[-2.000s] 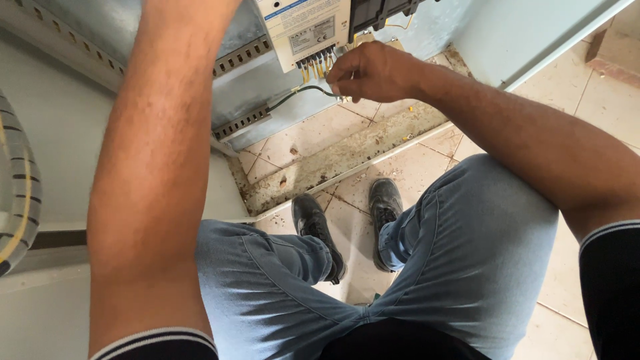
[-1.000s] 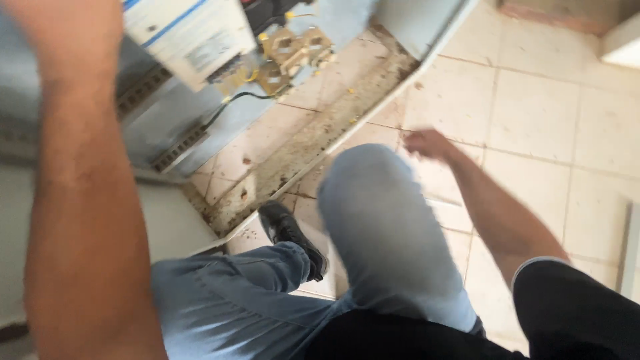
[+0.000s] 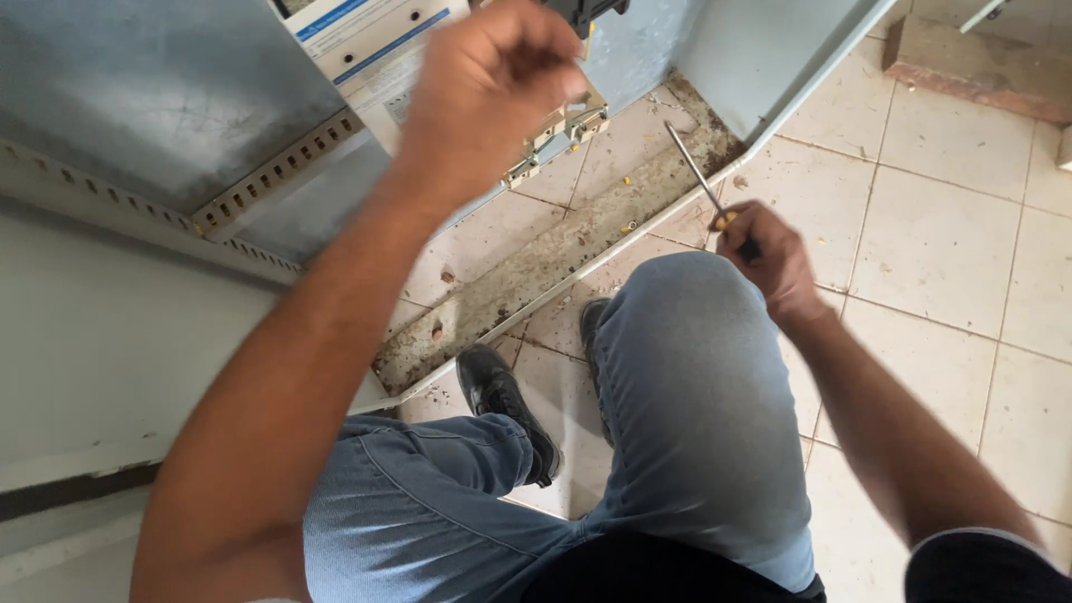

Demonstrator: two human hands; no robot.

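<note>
My right hand grips a screwdriver by its black and yellow handle, above my raised knee, with the metal shaft pointing up and left toward the cabinet. My left hand is blurred, its fingers curled in front of a white electrical device with blue stripes; whether it holds anything cannot be told. Just below and right of that hand are cream terminal blocks, partly hidden by it. A black component shows at the top edge.
A slotted metal rail crosses the cabinet's back panel. The cabinet's bottom lip runs diagonally above my black shoes, with debris along the dirty strip inside it. A brick-like block lies on the tiled floor at upper right.
My right hand was at the device's wiring two seconds ago, then away to the right; a screwdriver now shows in it. The left hand has come down in front of the device.
</note>
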